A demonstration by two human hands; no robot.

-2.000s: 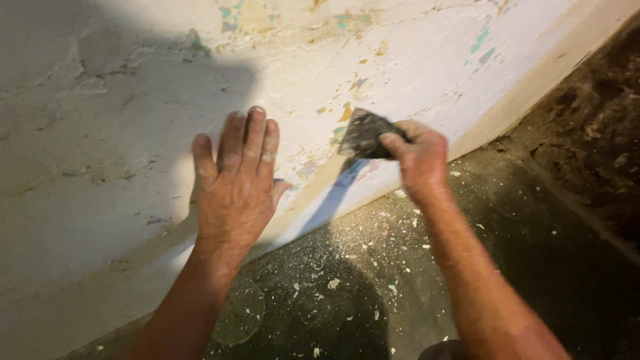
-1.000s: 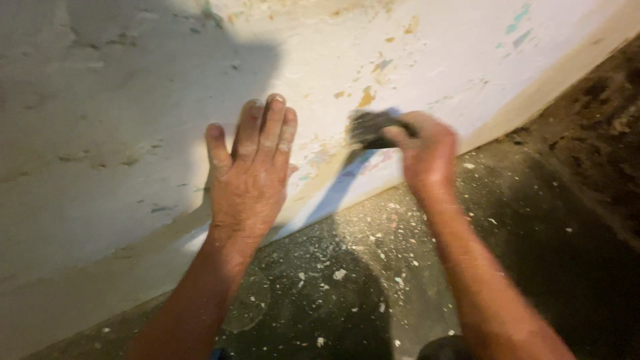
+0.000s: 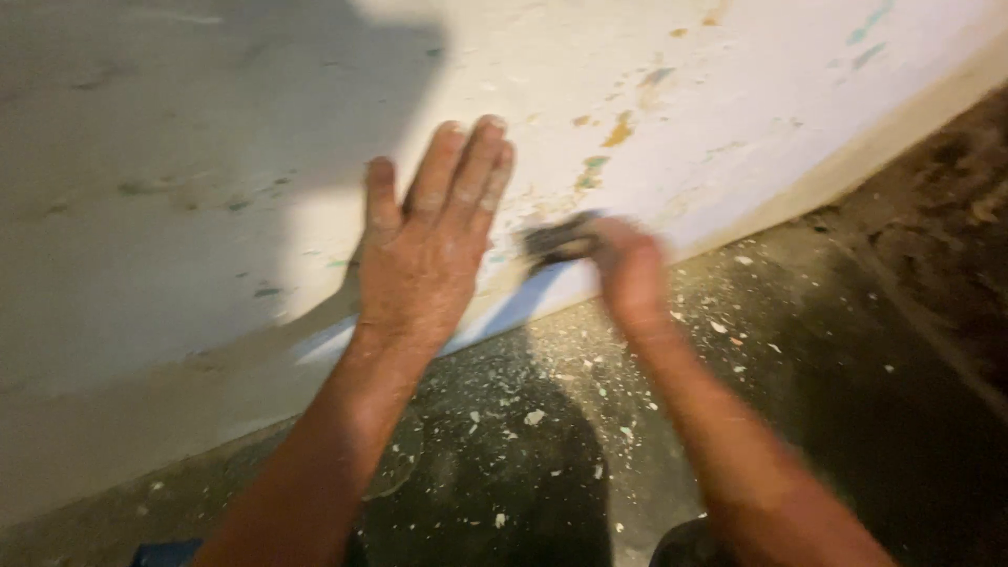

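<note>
My left hand [image 3: 425,244] lies flat on the painted wall [image 3: 535,87], fingers pointing up and slightly apart, with pale dust on them. To its right, my right hand [image 3: 630,264] grips a dark, flat-bladed scraper [image 3: 555,239], blurred by motion. The scraper's blade is at the lower part of the wall, pointing left towards my left hand; whether its edge touches cannot be told. Ochre and green patches [image 3: 620,128] show through the pale paint above it. The scraper's handle is hidden in my right hand.
The dark floor [image 3: 480,488] below the wall is scattered with pale flakes [image 3: 534,416]. A rough brown surface [image 3: 945,205] borders the floor at right. Something dark blue [image 3: 165,554] shows at the lower left edge. My shadow falls on the wall and floor.
The scraper in my right hand has moved left and down the wall, closer to my left hand. My left hand stays flat on the wall. The view has shifted somewhat.
</note>
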